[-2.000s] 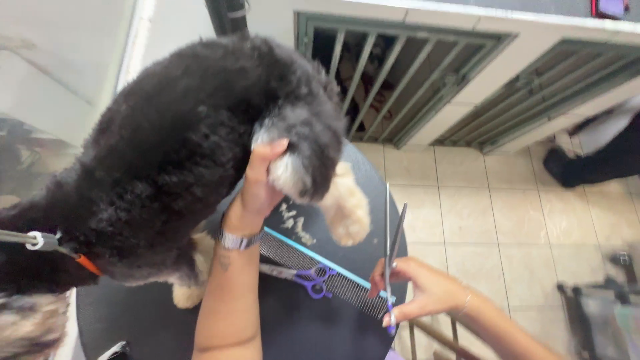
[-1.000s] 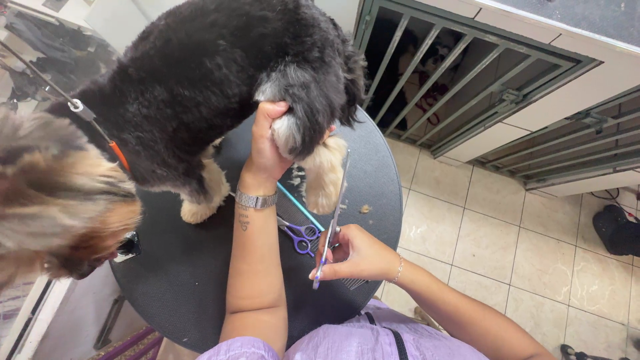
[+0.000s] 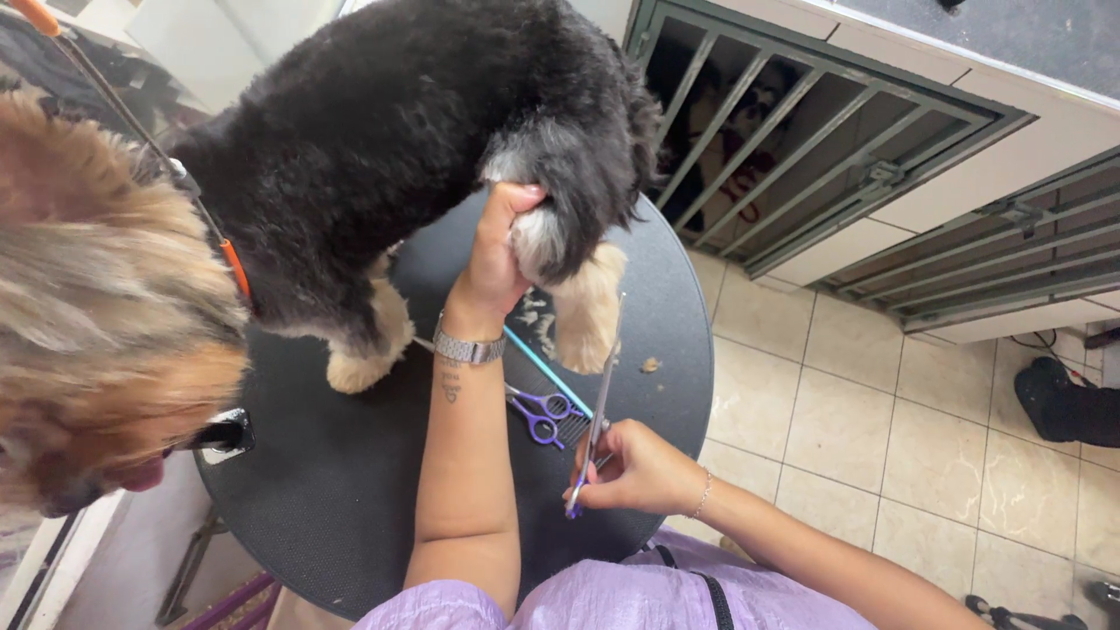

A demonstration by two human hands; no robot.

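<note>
A dog (image 3: 394,131) with black body fur and tan feet stands on a round black grooming table (image 3: 350,490). My left hand (image 3: 499,254) grips one of its hind legs at the grey-white fur. In my right hand (image 3: 634,468) is a pair of grooming scissors (image 3: 604,385), blades nearly together and pointing up beside the tan hind foot (image 3: 588,315). Purple-handled scissors (image 3: 542,418) and a comb with a turquoise spine (image 3: 547,369) lie on the table between my arms. A grooming loop with an orange sleeve (image 3: 234,267) is round the dog's neck.
Barred cage doors (image 3: 814,131) stand beyond the table at the upper right, with an animal dimly visible behind one. Cut fur (image 3: 650,365) lies on the tabletop. A black shoe (image 3: 1050,398), apparently another person's, rests on the tiled floor (image 3: 840,411) at far right.
The dog's head, out of view two seconds ago, now shows at left. The scissors in my right hand were spread then and are nearly closed now. My left hand keeps its hold on the leg.
</note>
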